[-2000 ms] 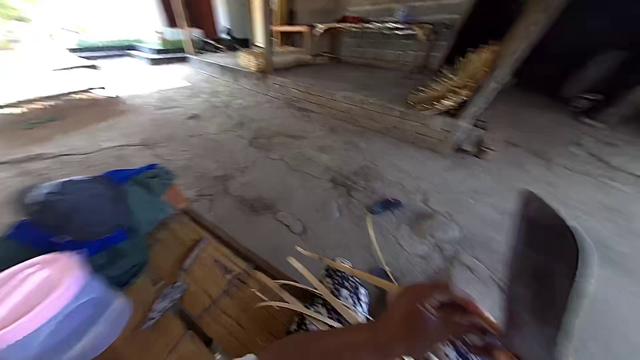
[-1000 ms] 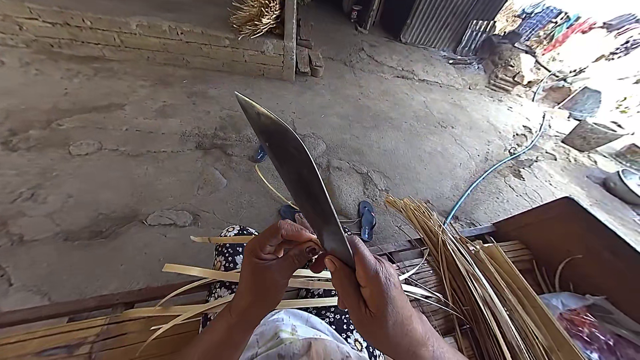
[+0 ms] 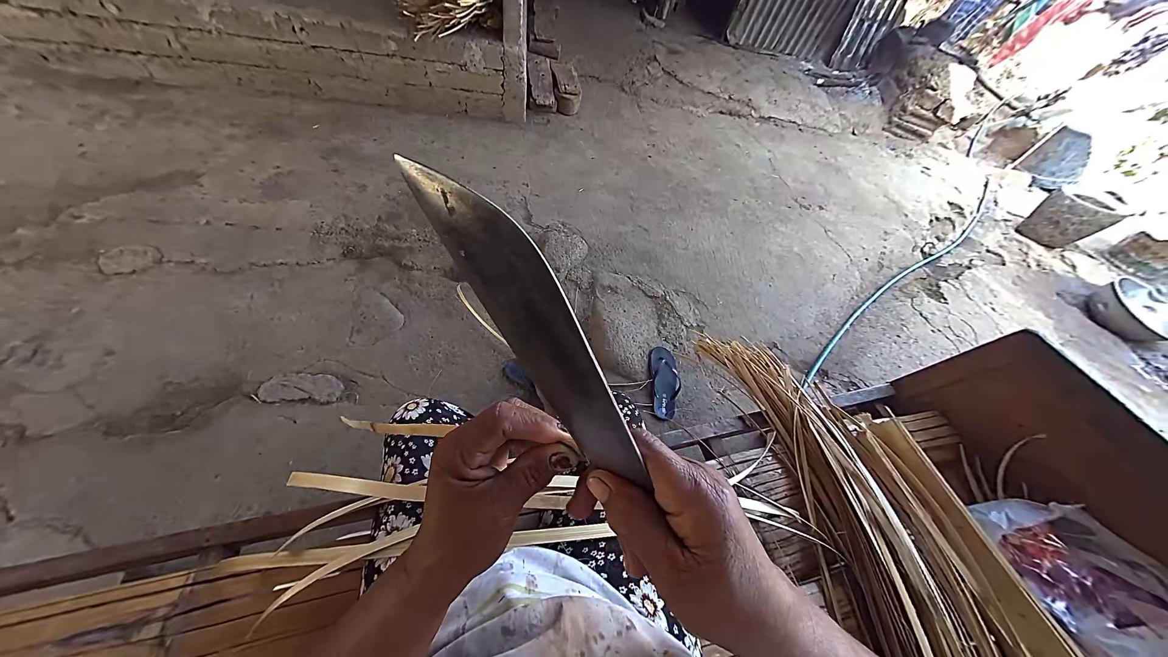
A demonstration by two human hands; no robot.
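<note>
A machete with a broad dark blade [image 3: 538, 328] points up and to the left, its curved tip high in the view. My right hand [image 3: 684, 520] is closed around its lower end; the handle is hidden. Close against the blade's base, my left hand [image 3: 502, 465] pinches something small between thumb and fingers, apparently the end of a thin strip, though this is partly hidden. Pale split bamboo strips [image 3: 356, 485] lie across my lap on the flowered cloth [image 3: 415, 452], beneath both hands.
A bundle of thin strips [image 3: 849, 474] lies on the bamboo bench [image 3: 91, 611] at my right, beside a brown board [image 3: 1031, 438] and a plastic bag [image 3: 1068, 557]. On the concrete ground are a flip-flop [image 3: 664, 383] and a hose [image 3: 899, 278]. A low brick ledge [image 3: 274, 64] runs behind.
The view has swung right since two seconds ago. Over the last second, both hands and the machete have stayed nearly in the same place.
</note>
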